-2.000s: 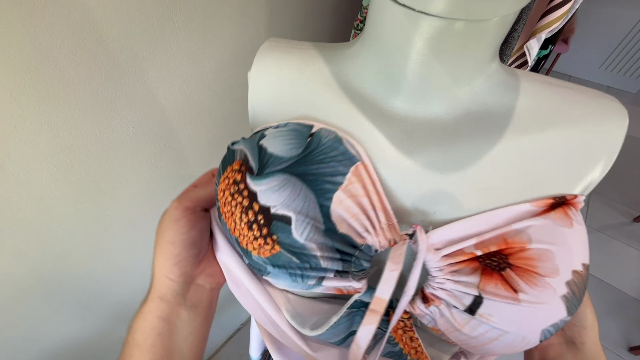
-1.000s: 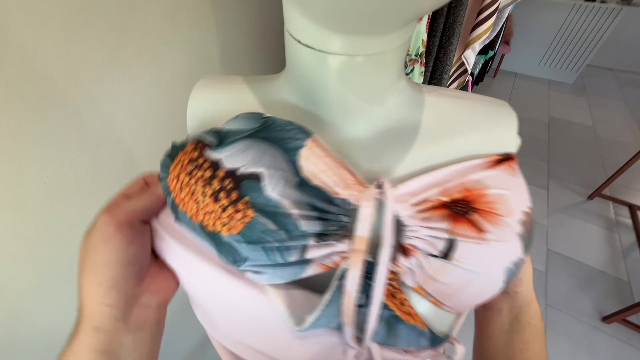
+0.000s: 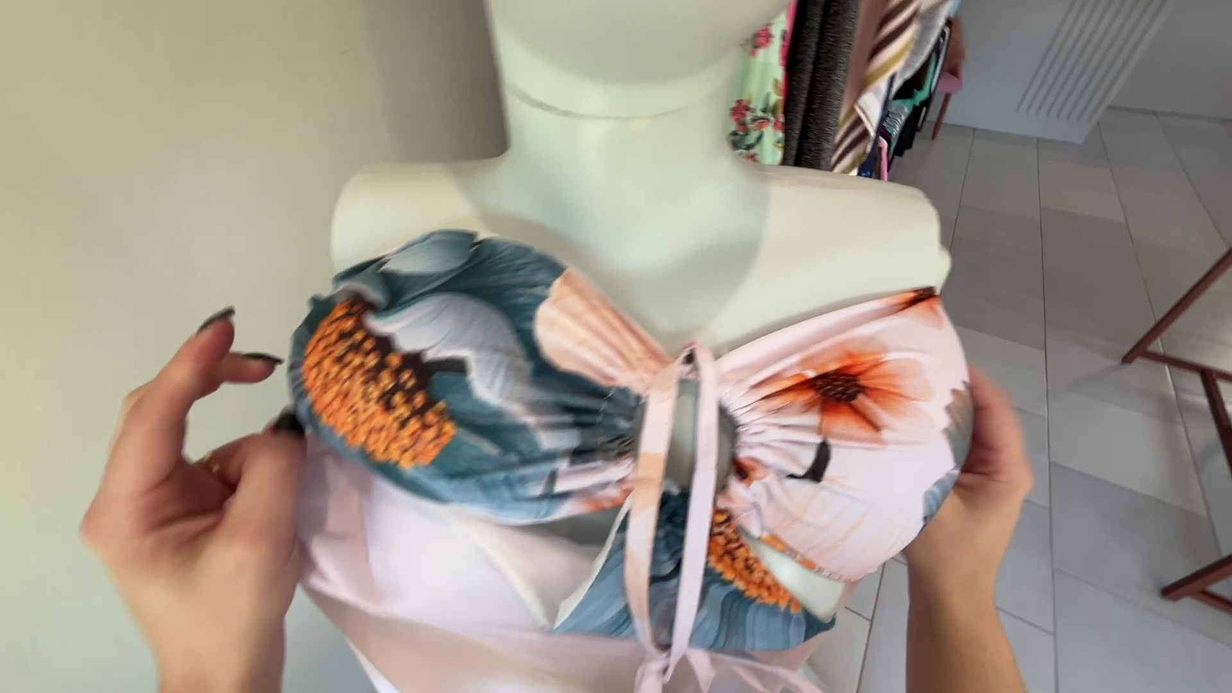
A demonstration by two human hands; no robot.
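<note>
A floral garment top [image 3: 452,356] with gathered cups, blue on the left and pale pink on the right, sits on a white mannequin torso [image 3: 626,192]. Two thin pink straps [image 3: 705,462] hang in front of the ring-like opening between the cups and meet in a knot below. At the left cup's outer edge is my left hand [image 3: 212,462], thumb and a lower finger near the fabric, other fingers raised apart; whether it pinches the cloth is not clear. My right hand [image 3: 972,481] grips the outer side of the right cup, its fingertips hidden behind the fabric.
A plain wall [image 3: 164,173] stands close on the left. Hanging clothes [image 3: 818,87] are behind the mannequin's shoulder. Grey floor tiles [image 3: 1001,279] extend at right, with reddish-brown furniture legs [image 3: 1179,308] at the edge.
The fingers of my left hand have spread and lifted from the cup's edge, where they held it before. My right hand shows more at the right side. The view has shifted.
</note>
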